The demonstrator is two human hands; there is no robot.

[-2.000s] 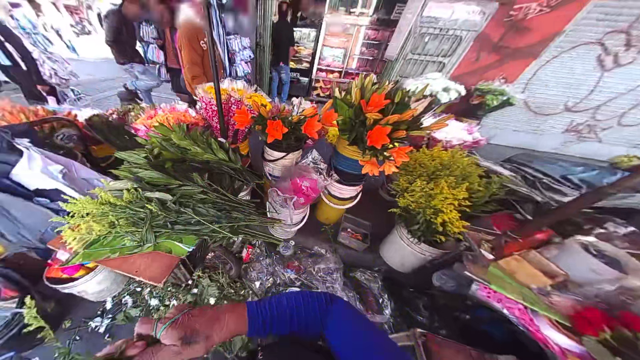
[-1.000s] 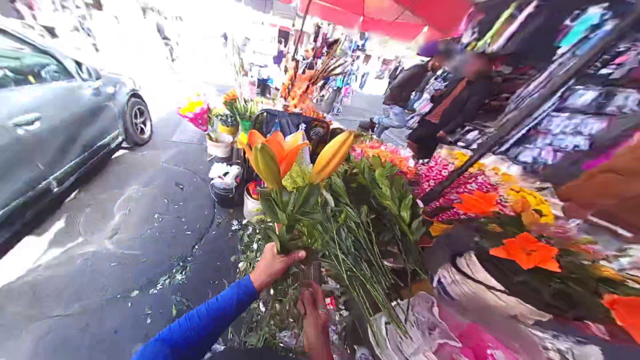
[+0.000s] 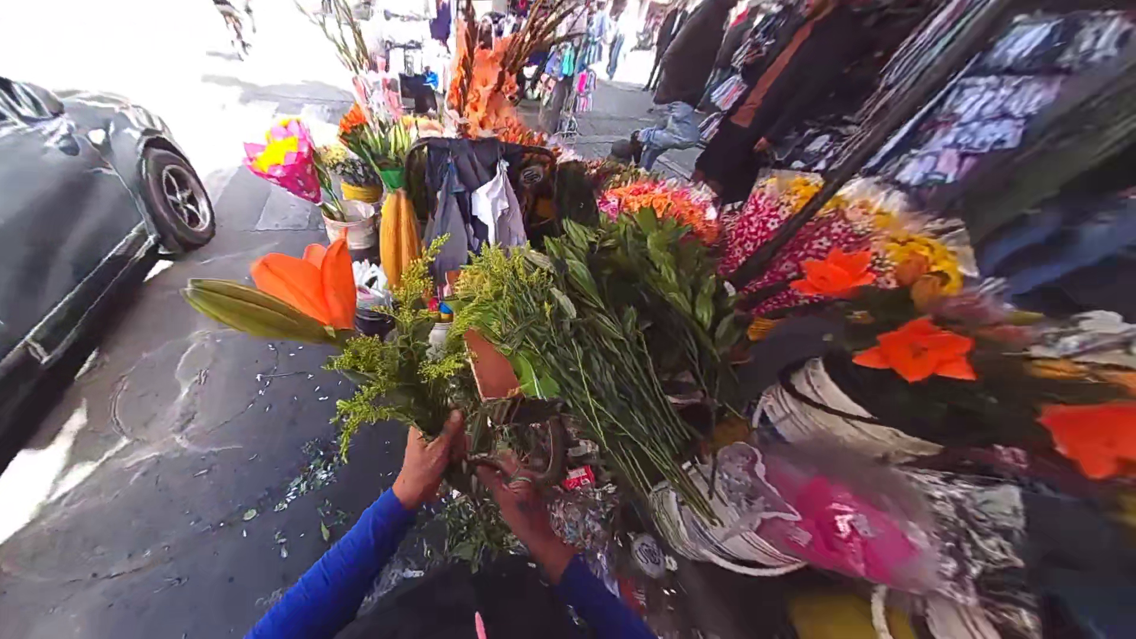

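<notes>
My left hand is closed around the stems of a small bunch with an orange lily, a long green bud and yellow-green filler sprigs. Beside it, my right hand is at the lower stems; its fingers are partly hidden among greenery, and whether they grip anything is unclear. Just past the hands, a brown flat piece rests by a large pile of leafy green stems. Orange lilies stand at the right.
A white bucket and pink plastic wrap are at the lower right. A dark pole slants across pink and yellow flowers. A parked car is on the left. A person in a dark jacket is beyond the flowers.
The lily bunch, upright one second ago, now leans left in my left hand. My right hand has come up close beside the left. The view has swung left since two seconds ago.
</notes>
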